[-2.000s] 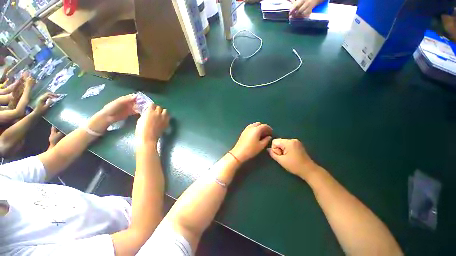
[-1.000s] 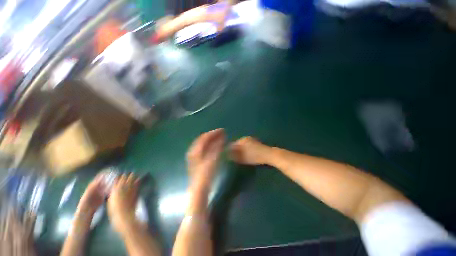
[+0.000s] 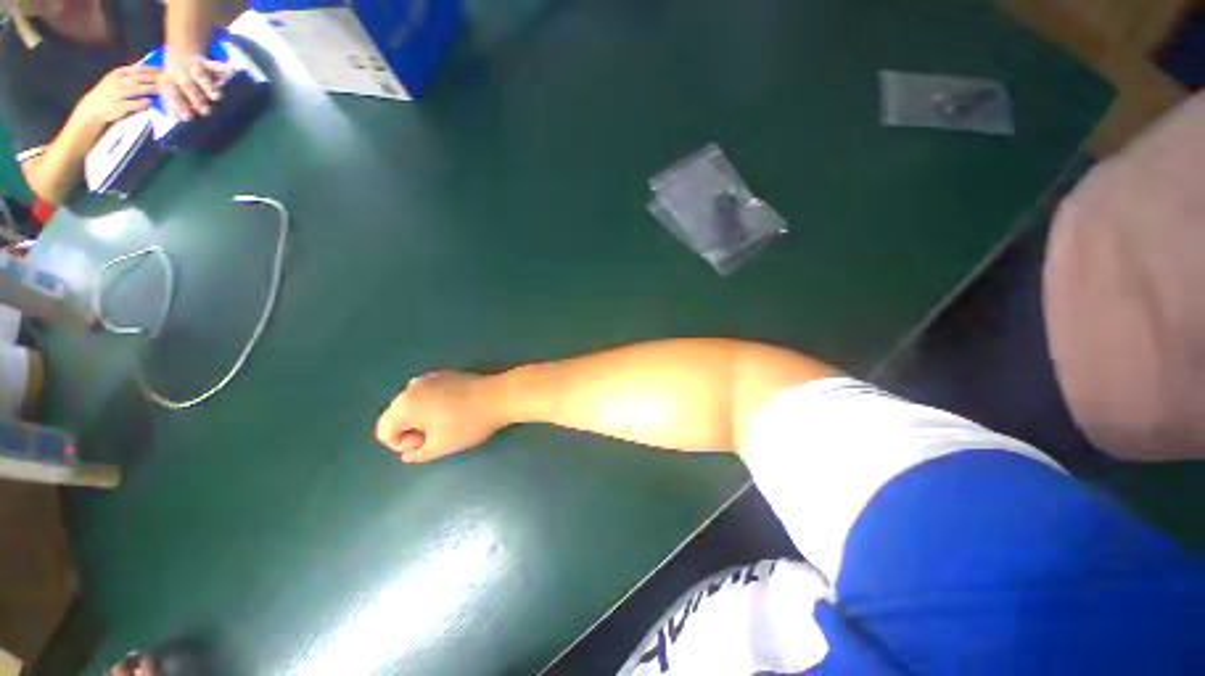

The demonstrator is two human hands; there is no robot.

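My right hand (image 3: 439, 416) rests on the green tabletop (image 3: 529, 277) at centre left. Its fingers are curled into a fist, and nothing shows in it. My left hand cannot be made out. Clear bags (image 3: 698, 201), seemingly two overlapping, lie flat beyond my right forearm with small dark parts inside. Another clear bag (image 3: 912, 99) lies farther to the upper right, also with dark bits inside. No hand touches these bags.
A white cable (image 3: 280, 264) curls at left. A blue carton (image 3: 410, 33) stands at the far edge. A person's hands (image 3: 189, 86) rest on blue-and-white stacks. Blurred fingertips (image 3: 132, 664), owner unclear, show at bottom left. A person in pink (image 3: 1143, 291) is at right.
The view has swung to the right. My left hand has dropped out of clear view. My right hand is still closed. The bags now show nearer the middle, with another visible at upper right.
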